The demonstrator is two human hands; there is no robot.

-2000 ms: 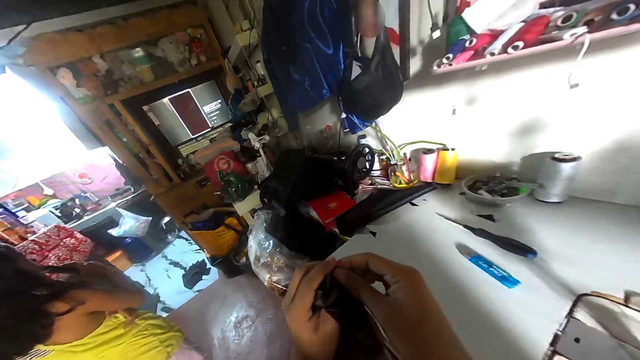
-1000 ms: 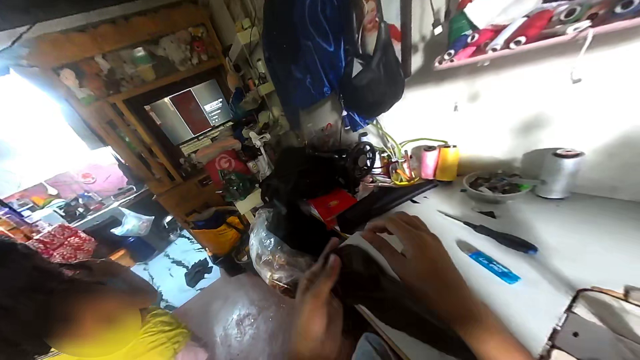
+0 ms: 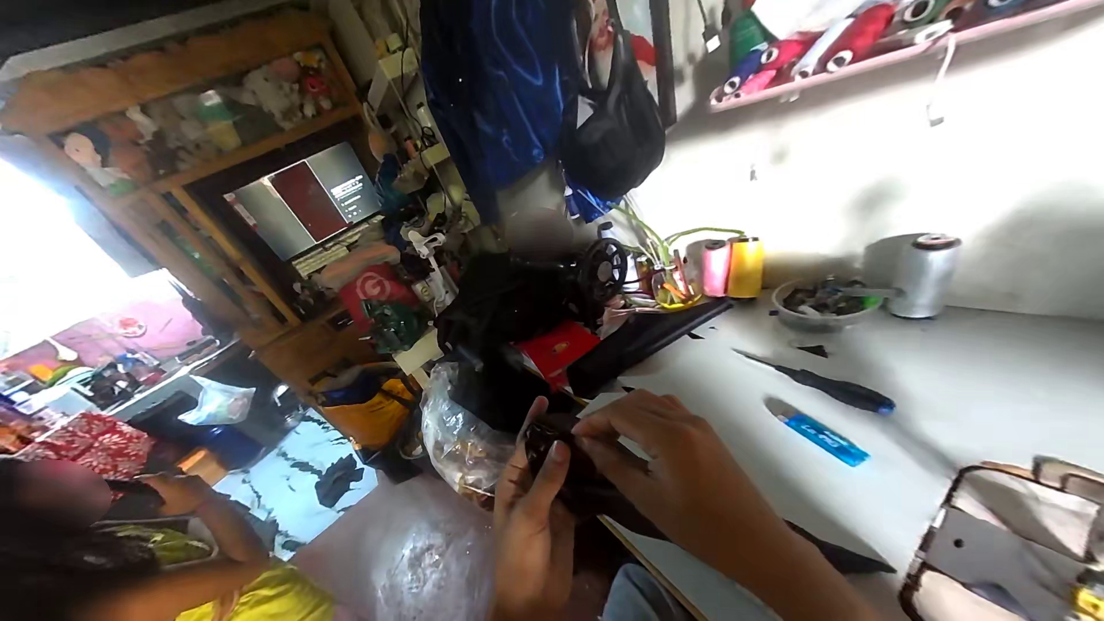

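Observation:
My left hand (image 3: 536, 517) grips a dark, shiny piece of material (image 3: 595, 479), its thumb on top, at the table's near left edge. Pinching the same dark piece from the right is my right hand (image 3: 668, 457); its fingertips are close to the left thumb. Part of the piece is hidden behind the fingers, and its exact kind cannot be told. Right of my hands, a blue lighter (image 3: 824, 438) and an awl-like tool with a dark handle (image 3: 841, 391) lie on the white table (image 3: 906, 517).
A bowl of small scraps (image 3: 824, 321), a silver thread cone (image 3: 925, 276) and a yellow thread cone (image 3: 745, 267) stand at the back. A black sewing machine (image 3: 552, 276) is beyond my hands. A framed bag piece (image 3: 1009, 552) lies right. A person (image 3: 207, 552) sits at left.
My right hand has moved from lying over the dark material to pinching it beside my left thumb. My left hand has risen and closed on the piece. The person at left now has a raised hand in view.

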